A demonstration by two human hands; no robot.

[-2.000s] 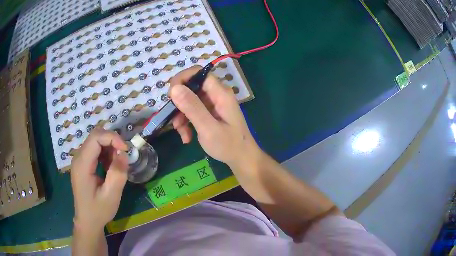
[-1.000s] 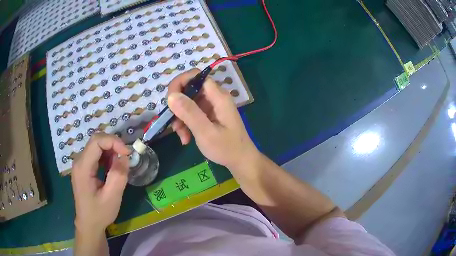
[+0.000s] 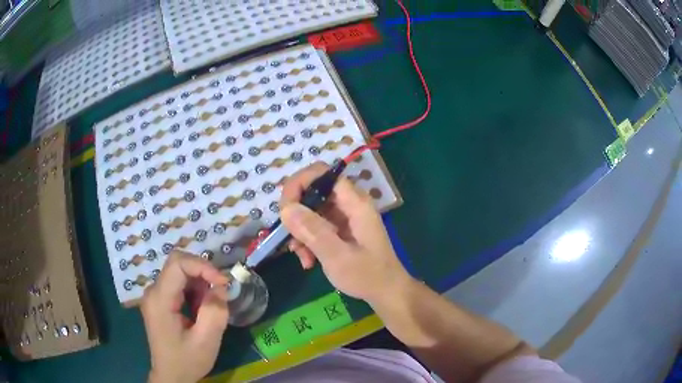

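My right hand [image 3: 350, 250] grips a test probe [image 3: 288, 221] with a black grip and a clear grey body, slanting down to the left. A pale block [image 3: 241, 272] sits at its tip, over the top of a squat clear bottle [image 3: 250, 301]. My left hand [image 3: 187, 310] has thumb and index finger pinched beside the bottle's top; whether a small part is between them cannot be told. Behind is a white component board [image 3: 178, 153] with rows of silver discs and tan strips. The red wire [image 3: 428, 90] runs from the probe's rear.
A brown cardboard sheet [image 3: 37, 247] with loose silver parts lies left. Filled white trays [image 3: 224, 34] and a red label [image 3: 344, 36] are behind the board. A green label [image 3: 301, 326] lies at the front edge. Stacked sheets [image 3: 632, 45] stand at the far right, beyond the green mat [image 3: 501, 142].
The camera view has shifted, so the scene sits lower and further right and more of the back trays and the red label show. Both hands keep much the same pose by the bottle.
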